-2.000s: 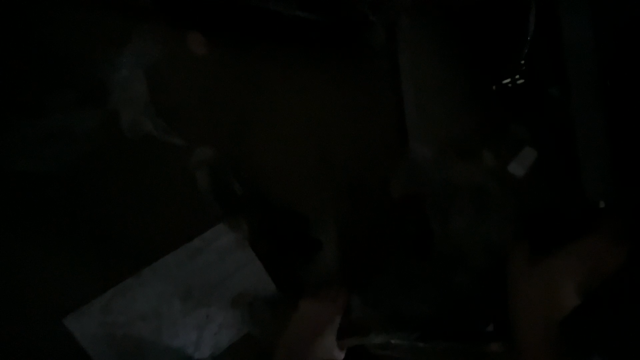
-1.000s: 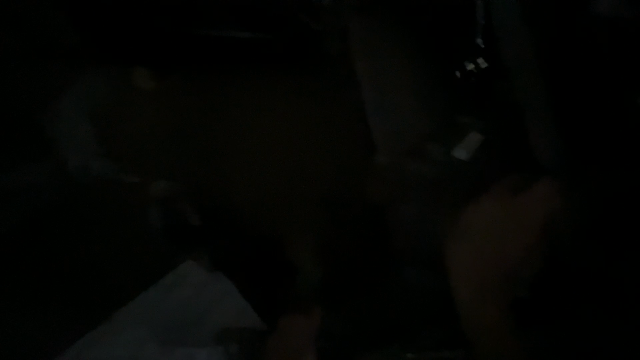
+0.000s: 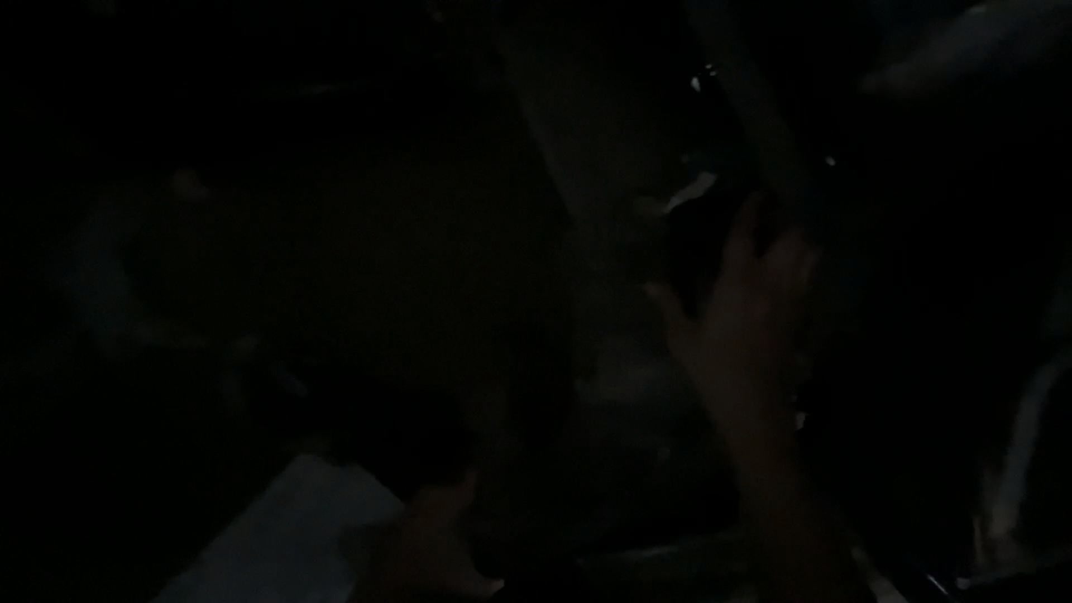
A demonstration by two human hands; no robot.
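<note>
The view is very dark. My right hand [image 3: 745,310] reaches up at the right of centre, its thumb and fingers spread apart, near a small pale object [image 3: 691,191] whose kind I cannot tell. Whether the fingertips touch anything is lost in the dark. Low in the view, my left hand [image 3: 427,536] lies beside a pale flat sheet [image 3: 276,536], perhaps paper. Its fingers are blurred, and I cannot tell whether it holds anything.
A dim grey strip or panel [image 3: 586,126] runs down from the top, with a narrower strip [image 3: 758,109] to its right. Small bright glints [image 3: 703,77] show between them. Pale shapes [image 3: 1013,469] stand at the lower right and the upper right.
My right hand has moved up, in toward the small pale object, and its fingers now show spread. The view has shifted somewhat to the right.
</note>
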